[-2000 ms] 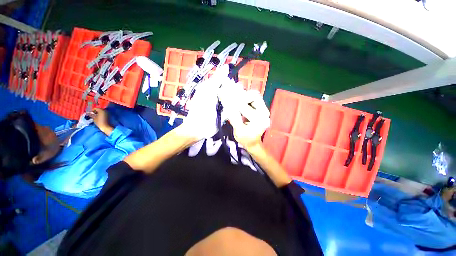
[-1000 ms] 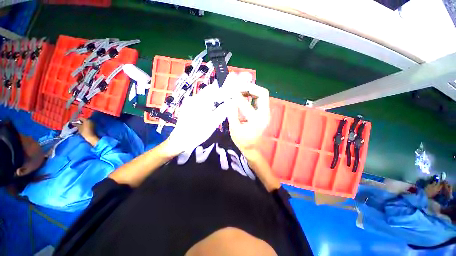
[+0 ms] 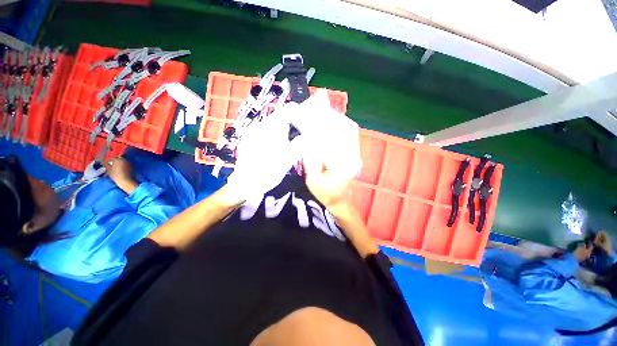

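A black-strapped wristwatch (image 3: 295, 73) stands out above my hands, its silvery buckle at the upper end; its lower part is hidden by the hands. My left hand (image 3: 264, 145), in a white glove, is shut on the strap. My right hand (image 3: 331, 152) is close beside it, touching, with white material at its fingers; glare makes it hard to tell cloth from glove. The orange-red tray (image 3: 399, 189) at the right holds three black watches (image 3: 476, 189) at its right end. Another orange-red tray (image 3: 218, 108) behind my hands holds watches with pale straps (image 3: 260, 101) and a black one.
More orange-red trays (image 3: 159, 135) with pale-strapped watches lie at the left. A limp white bundle (image 3: 186, 98) lies between trays. A white shelf support (image 3: 507, 115) slants across the upper right. A person in a blue smock (image 3: 122, 216) is at left, another (image 3: 561, 280) at far right. Shiny crumpled plastic (image 3: 572, 215) lies right.
The view has shifted since the oldest frame. The strap first slanted up right and now stands nearly upright with its buckle on top. My right hand has turned and closed in against the watch.
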